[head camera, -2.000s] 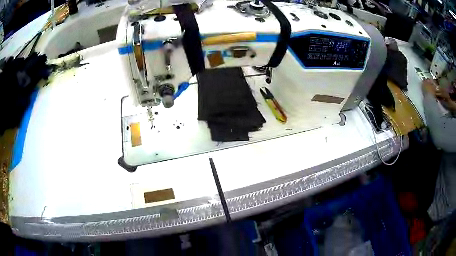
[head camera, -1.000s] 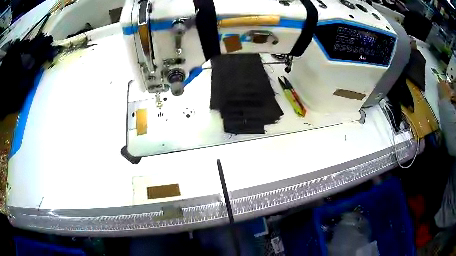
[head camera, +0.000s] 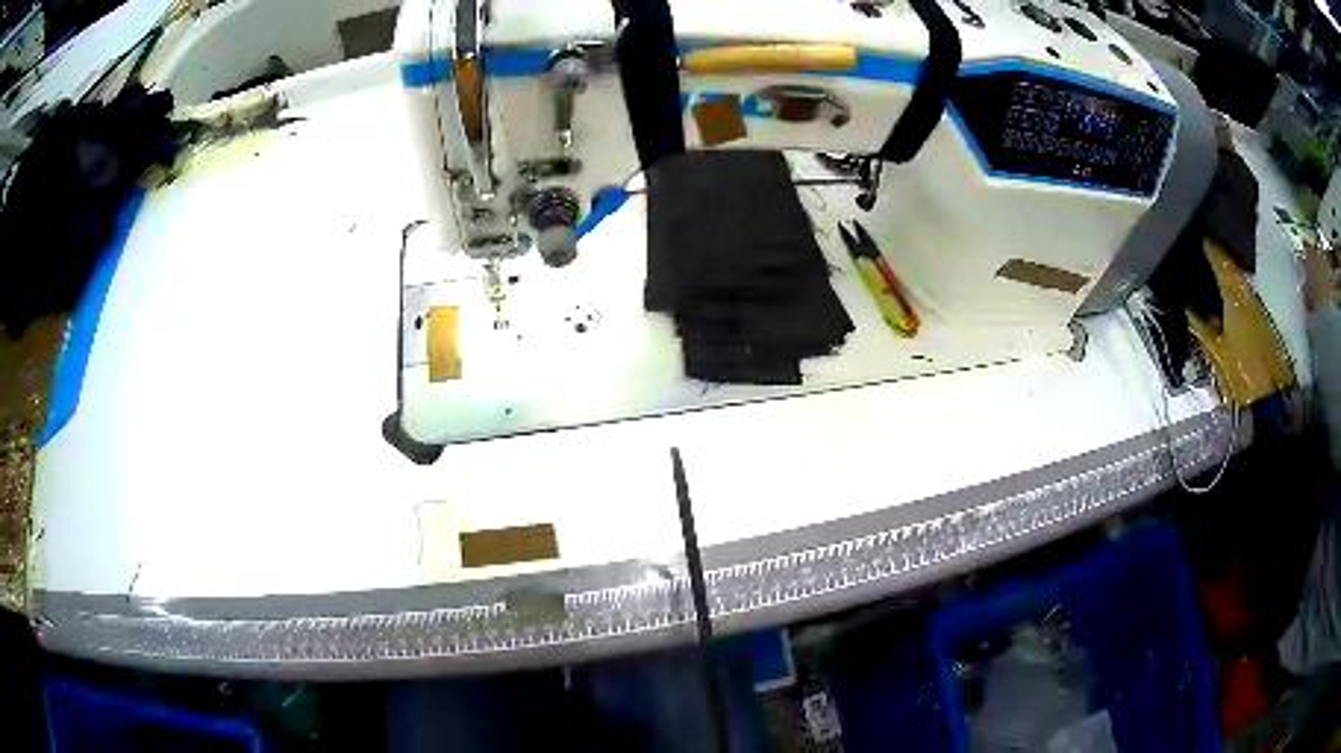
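Neither of my hands is in view. A stack of black cut pieces lies on the bed of the white sewing machine, under its arm, with uneven lower edges. Thread snips with yellow-green and red handles lie just right of the stack. A narrow black strip lies across the table's front edge and hangs down over it. The needle area is at the left end of the machine head, with nothing under it.
A marked measuring band runs along the table's front edge. A crumpled black bundle lies at the far left. Black straps loop over the machine arm. A blue crate stands below at the right. A white thread loop hangs at the right corner.
The view has shifted, so the machine and stack sit higher and further right in the picture. The stack, snips and strip keep their places on the table. The person at the right edge shows less.
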